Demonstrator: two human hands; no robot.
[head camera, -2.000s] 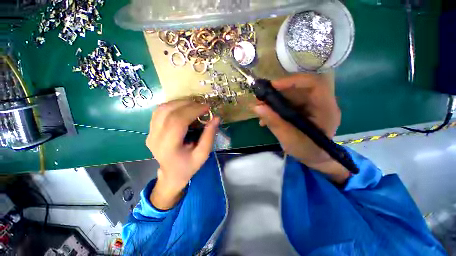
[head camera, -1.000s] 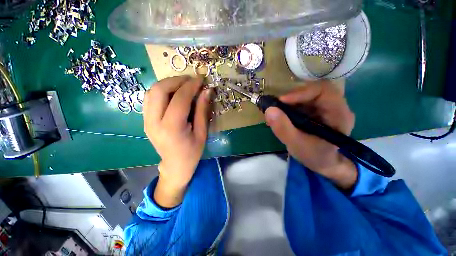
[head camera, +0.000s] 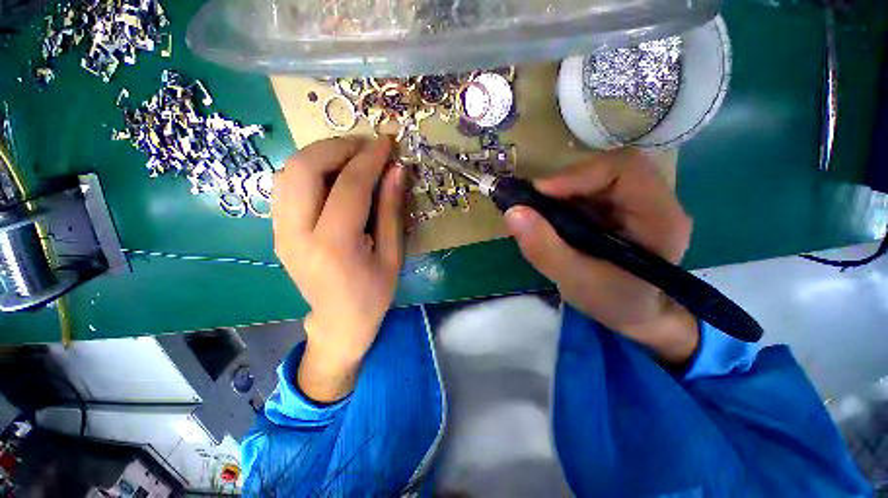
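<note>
My right hand holds the black-handled soldering iron like a pen. Its silver tip points left, close to my left fingertips. My left hand is over the left part of the tan board, thumb and fingertips pinched together. Whatever is between the fingertips is too small and hidden to tell. Ring coils lie piled along the board's back, beside a small round pot. Tiny metal terminals lie between my hands. A thin solder wire runs from the left towards my left hand.
A clear plastic hood hangs over the board's back. A white tub with silvery crumbs stands right. Loose heaps of metal parts lie left, near the solder reel. Tweezers lie far right.
My left hand has moved from the board's front edge up towards the coils. The ring seen at its fingertips earlier no longer shows. The iron's tip has moved left, nearer those fingertips.
</note>
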